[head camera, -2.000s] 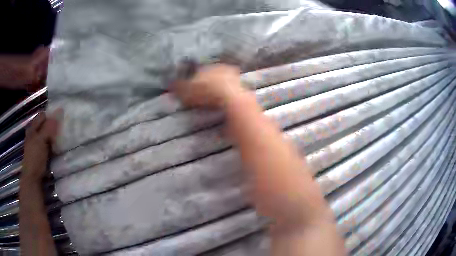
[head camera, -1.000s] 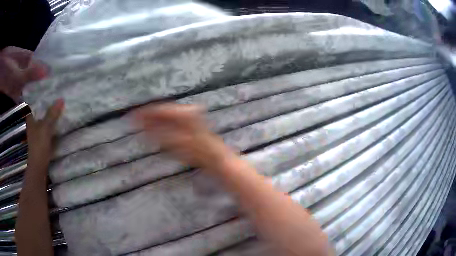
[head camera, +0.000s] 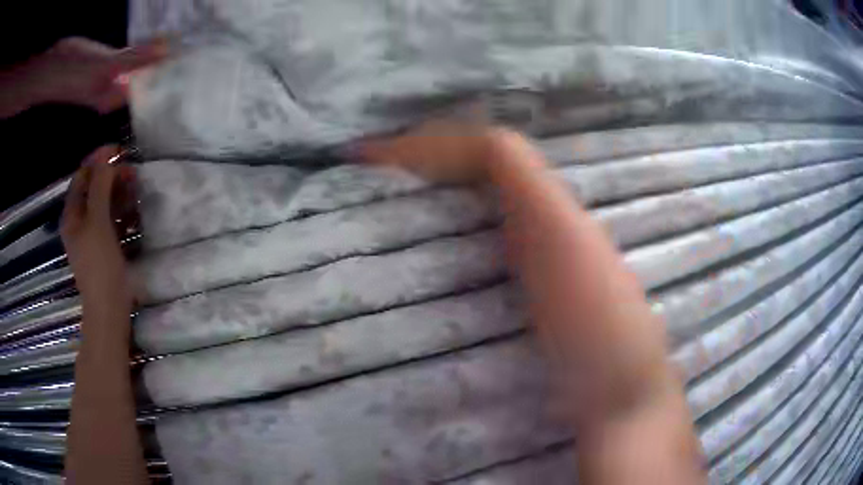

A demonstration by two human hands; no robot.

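Pale grey, faintly patterned curtain fabric (head camera: 312, 38) covers most of the view. Its near part lies in long parallel pleats (head camera: 322, 284) with dark gaps; the far part is loose and wrinkled. My left hand (head camera: 97, 204) is at the fabric's left edge, over the bare ribs, fingertips at the end of a fold; whether it grips cloth cannot be told. My right hand (head camera: 445, 152), blurred, reaches over the pleats with its fingertips at the dark crease between loose and pleated cloth; its grip is unclear.
Another person's hand (head camera: 90, 71) reaches in from the upper left and touches the loose fabric's left edge. Shiny metal ribs (head camera: 38, 313) show bare at the left. Pleats curve away to the right. Dark clothing or background fills the upper left corner.
The loose fabric's left edge and the other person's hand are higher in view than a second ago. A crease has opened near my left hand. My right hand has moved up and right.
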